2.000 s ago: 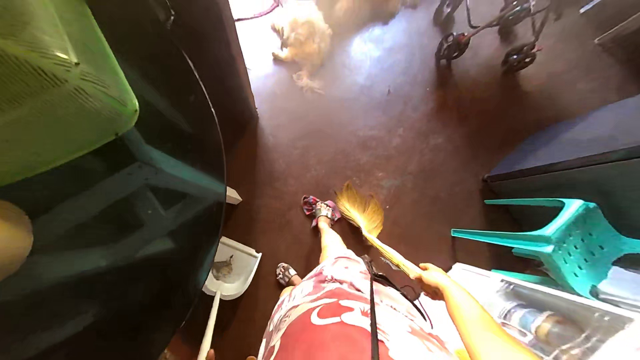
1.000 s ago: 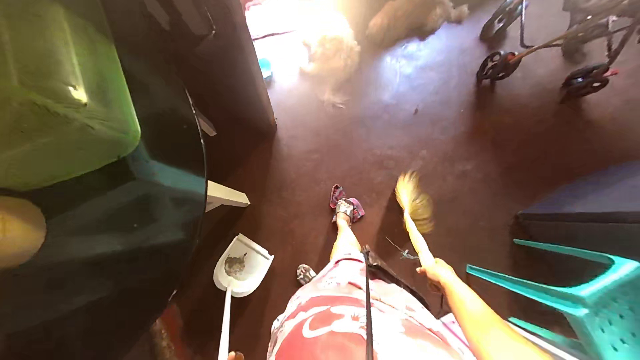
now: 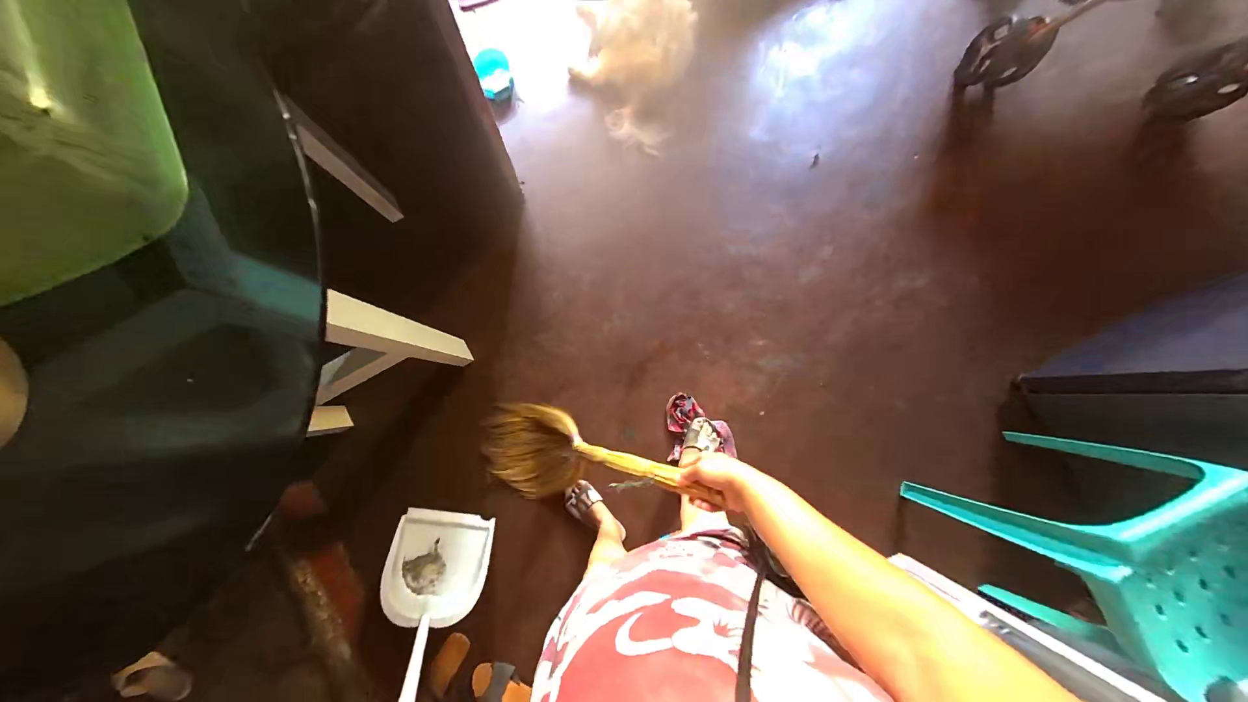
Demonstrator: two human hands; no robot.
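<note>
My right hand [image 3: 717,480] is closed around the handle of a soft straw broom [image 3: 534,450], whose bristles point left over the dark red floor. A white long-handled dustpan [image 3: 470,575] lies at the lower left with a clump of grey dust [image 3: 424,569] in it. Its handle runs down out of the frame, and my left hand is not visible. A patterned cloth [image 3: 684,413] is at one of my sandalled feet.
A dark round glass table [image 3: 234,409] with a green plastic container [image 3: 88,146] fills the left side. A teal plastic chair [image 3: 1160,546] is at the lower right, wheels [image 3: 1006,51] at the upper right. A fluffy dog [image 3: 634,58] lies ahead, near a blue bowl [image 3: 494,74].
My right hand has swung the broom from the right of my feet across to the left, toward the dustpan. My left hand, partly visible at the bottom edge before, is out of view.
</note>
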